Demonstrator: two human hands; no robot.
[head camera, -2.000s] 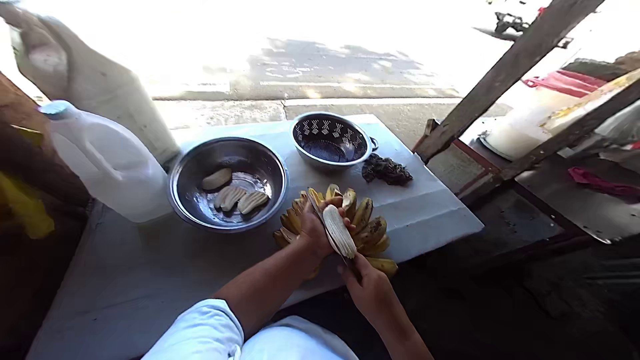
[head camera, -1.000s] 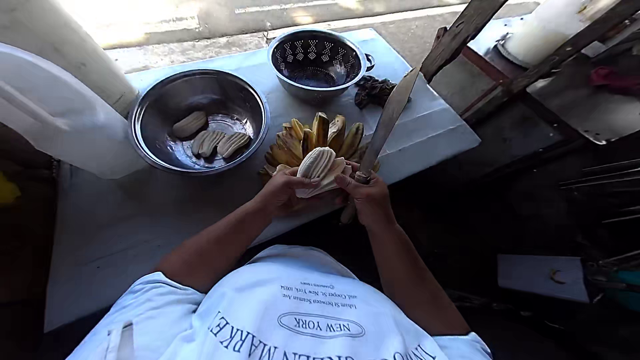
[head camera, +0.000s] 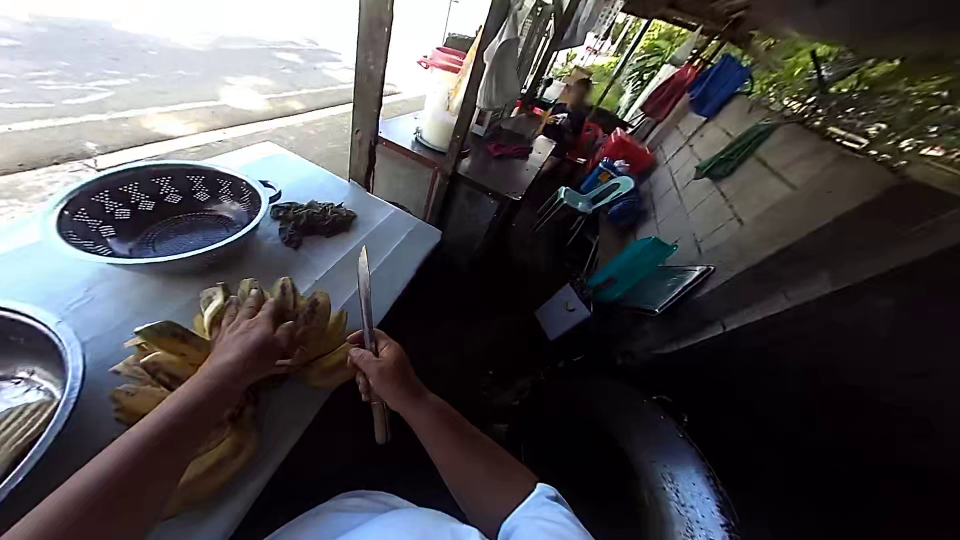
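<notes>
My left hand (head camera: 251, 337) rests with spread fingers on a pile of yellow bananas (head camera: 172, 341) near the table's edge; whether it grips one cannot be told. Just right of the bananas, my right hand (head camera: 382, 367) holds a knife (head camera: 366, 292) by its wooden handle, the blade pointing up and away from me. A steel bowl (head camera: 71, 360), cut off by the left edge of the view, has peeled bananas (head camera: 26, 431) in it. Behind the bananas stands a dark colander with a pale rim (head camera: 161, 259).
A crumpled dark cloth (head camera: 311, 221) lies beside the colander on the pale-covered table (head camera: 382, 232). Wooden posts (head camera: 371, 97) rise past its far corner. A large metal pan (head camera: 675, 480) is low at my right. Farther back are a plastic chair (head camera: 592, 196) and a seated person (head camera: 570, 112).
The peeled banana that was in my hands is no longer in them. My left hand has moved onto the banana pile. The view has swung to the right.
</notes>
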